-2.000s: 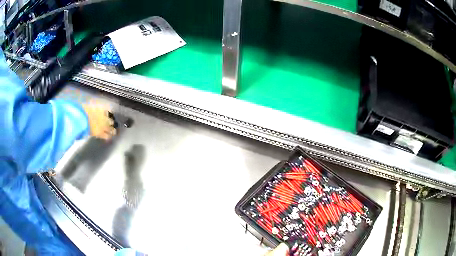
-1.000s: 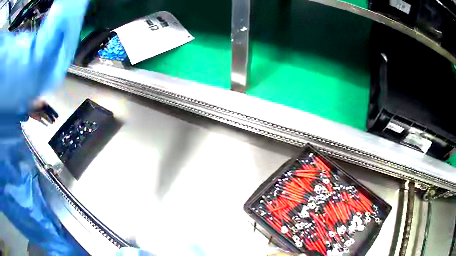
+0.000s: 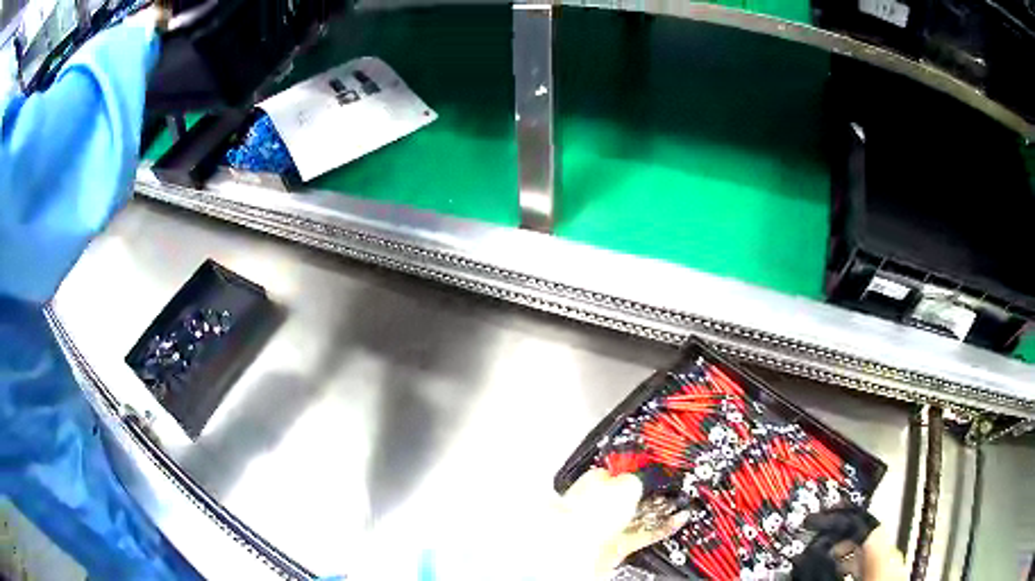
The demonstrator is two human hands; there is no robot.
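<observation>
A black tray of red cable leads with black ends and silvery ring terminals sits at the lower right. My left hand is over the tray's lower left edge, its fingers among the leads. My right hand, with black fingertip coverings, is over the lower right corner, partly cut off by the bottom edge. Both hands are blurred, and whether either holds a lead is hidden.
A coworker in a blue smock stands at the left, one arm raised to the shelf. A black tray of small parts lies on the steel bench. Blue parts under a white printed sheet and a black bin are on the green shelf.
Both my hands have come up over the red-lead tray. The small-parts tray appeared on the bench between the two earlier frames. The coworker's arm has moved up towards the shelf.
</observation>
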